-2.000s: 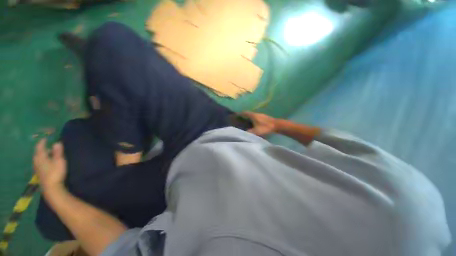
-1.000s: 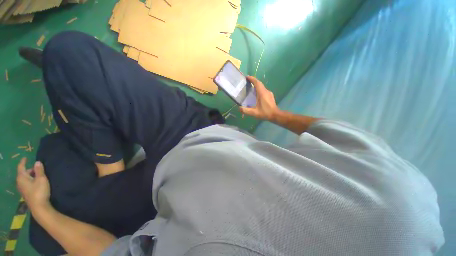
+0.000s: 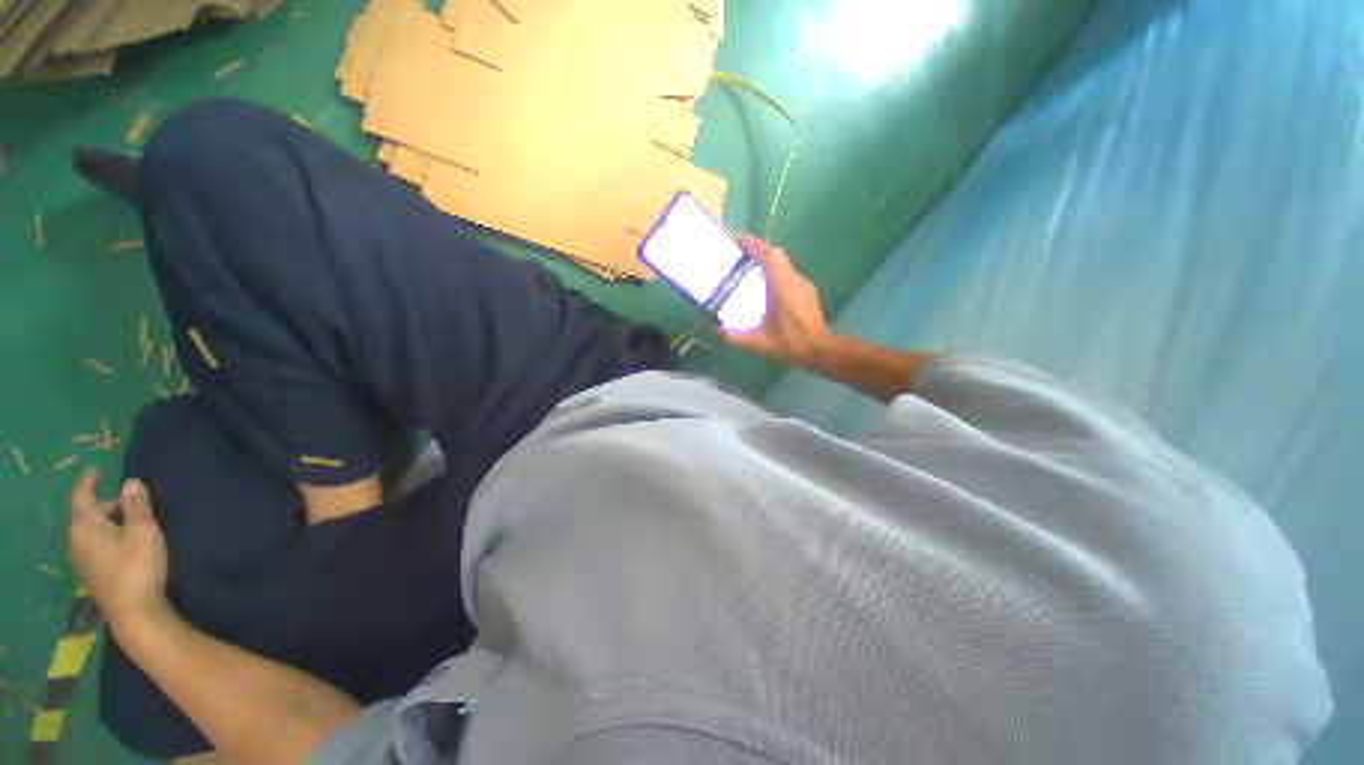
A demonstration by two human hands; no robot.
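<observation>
A smartphone (image 3: 697, 257) with a bright white screen and a purple-blue edge is in my right hand (image 3: 790, 307), to the right of my thigh. The fingers wrap its lower end, and the screen faces up. The phone's upper part overlaps the edge of the blank stack in view. My left hand (image 3: 120, 550) rests by my left knee at the left side, its fingers apart and slightly curled, holding nothing that I can see.
A stack of flat tan box blanks (image 3: 554, 127) lies on the green floor beyond my right leg. A thin yellow-green strap (image 3: 788, 135) loops beside it. More stacked cardboard (image 3: 112, 30) is at top left. Trimmings (image 3: 204, 348) lie on trousers and floor. Blue sheeting (image 3: 1197, 254) is at right.
My right hand has come up from beside my hip with the phone, which was not clearly visible at first. Its screen has since turned bright white. My left hand stays by the knee.
</observation>
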